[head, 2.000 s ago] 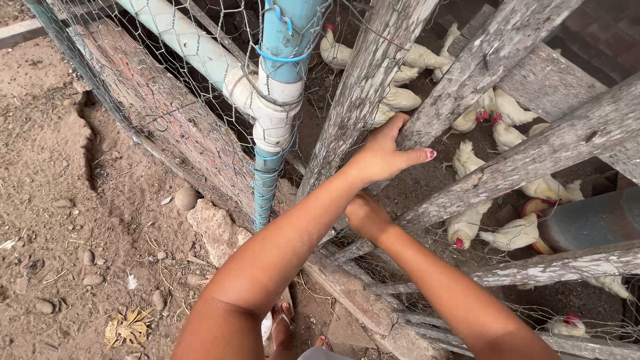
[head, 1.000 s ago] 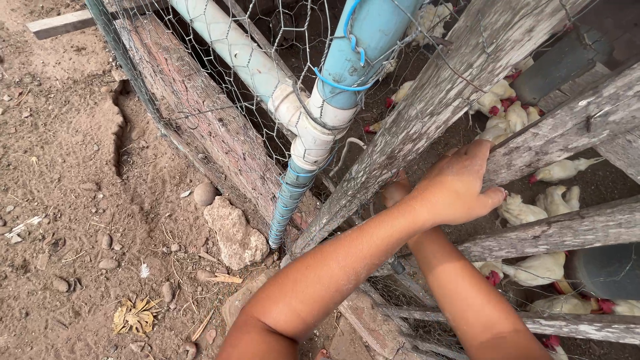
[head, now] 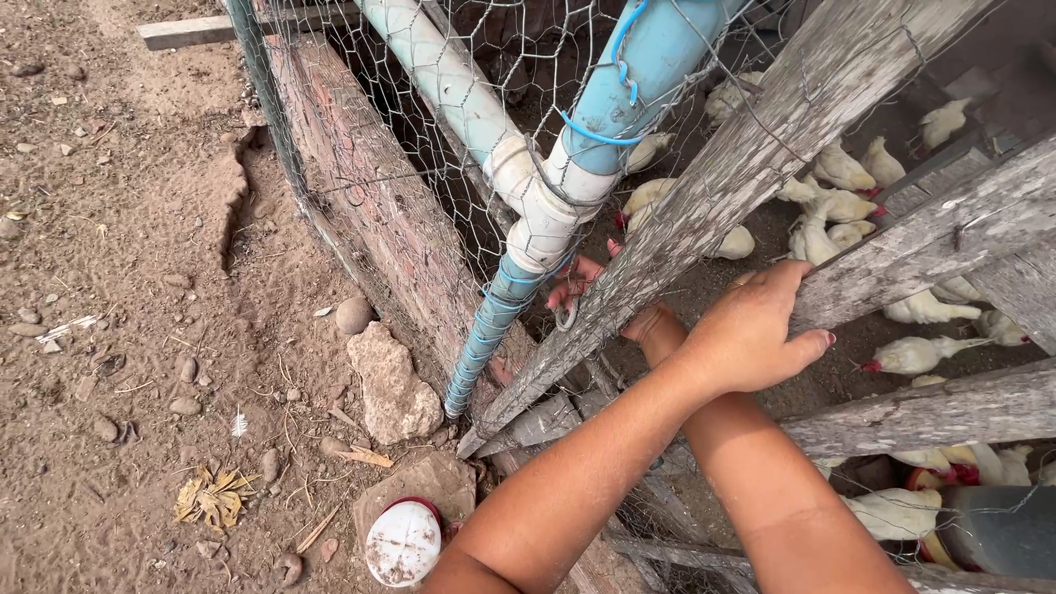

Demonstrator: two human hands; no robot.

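Observation:
My left hand (head: 763,330) grips the edge of a weathered wooden slat (head: 924,239) of the gate, with the thumb apart below. Crossing beneath my left forearm, my right arm passes behind another slat (head: 734,157). The fingers of my right hand (head: 576,282) show past that slat, spread beside a bent metal hook (head: 566,317); the palm is partly hidden, and I cannot tell whether it holds anything. Close by stands a blue pipe post (head: 495,330) wrapped with blue wire, with a white pipe fitting (head: 540,202) and chicken wire (head: 412,107) around it.
Several white chickens (head: 912,355) are inside the pen, near a dark cylindrical container (head: 1002,528). Outside lie a rough stone (head: 392,384), a round stone (head: 354,315) and dry leaves (head: 213,497). A wooden beam (head: 371,198) edges the fence. A dirty white round object (head: 404,544) is at the bottom.
My right hand has moved left behind the slat, and its fingers now show beside the pipe post. My left hand stays at the slats. The view has shifted somewhat.

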